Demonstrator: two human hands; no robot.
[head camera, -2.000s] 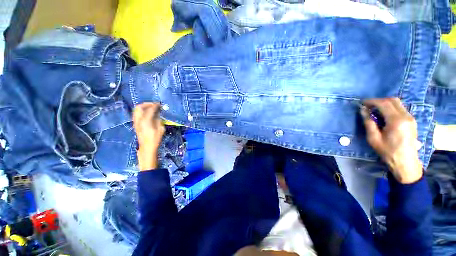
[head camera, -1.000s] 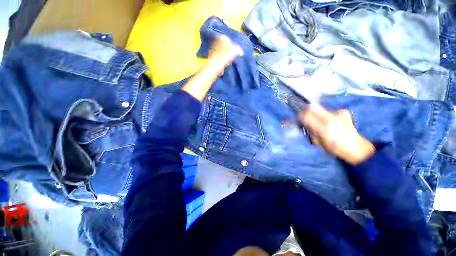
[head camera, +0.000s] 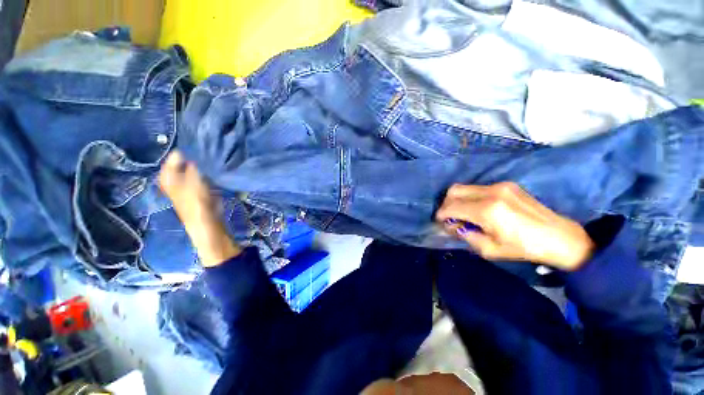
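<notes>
A mid-blue denim jacket (head camera: 409, 185) lies across in front of me, with a long narrow part, apparently a sleeve, drawn out from left to right. My left hand (head camera: 189, 204) is blurred at its left end, and the cloth runs taut from the fingers. My right hand (head camera: 513, 224) is closed on the near edge of the cloth, right of centre. A small purplish tool, apparently thread snips (head camera: 463, 227), shows between its curled fingers. Its blades are hidden.
Another denim jacket (head camera: 100, 131) lies heaped at left. A pale inside-out garment (head camera: 463, 62) lies behind, on the yellow table top (head camera: 239, 35). Blue crates (head camera: 301, 278) stand below, and a red object (head camera: 70, 315) is on the floor at lower left.
Both hands have left the middle of the jacket: my left hand has moved left and nearer, my right hand slightly nearer. The sleeve piece, bunched up before, now lies stretched along the jacket.
</notes>
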